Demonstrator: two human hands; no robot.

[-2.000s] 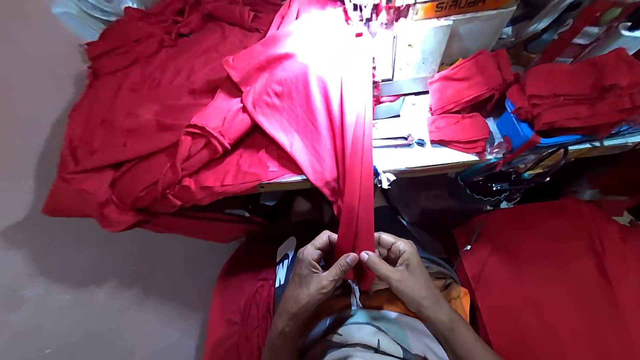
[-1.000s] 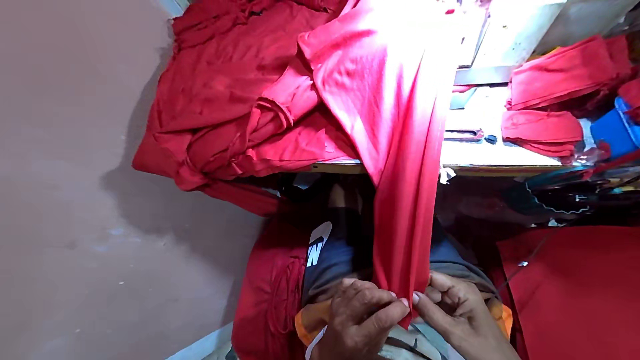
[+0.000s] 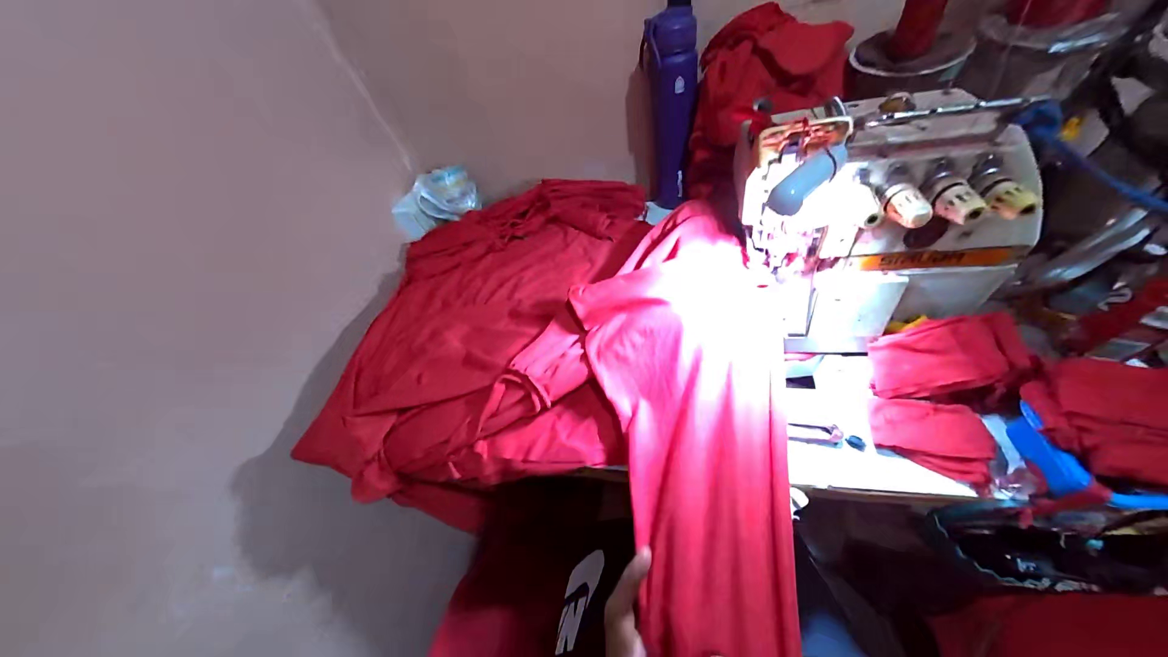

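Note:
A long piece of red fabric [image 3: 712,474] hangs from the serger sewing machine [image 3: 894,210] over the table's front edge and runs down out of view. My left hand [image 3: 626,607] is at the fabric's left edge near the bottom; only a finger and part of the hand show, and the rest is hidden or cut off. My right hand is not in view. Bright light washes out the fabric at the needle area. Metal tweezers [image 3: 815,433] lie on the white tabletop to the right of the fabric.
A heap of red garments [image 3: 484,347] covers the table's left side. A purple bottle [image 3: 673,109] stands behind it, and a clear plastic bag [image 3: 438,201] lies by the wall. Folded red pieces [image 3: 940,438] and a blue tray [image 3: 1049,452] are at the right.
The view has swung up and left, showing more of the machine and wall. Both hands pinched the fabric's lower end earlier; now only part of my left hand shows beside its left edge.

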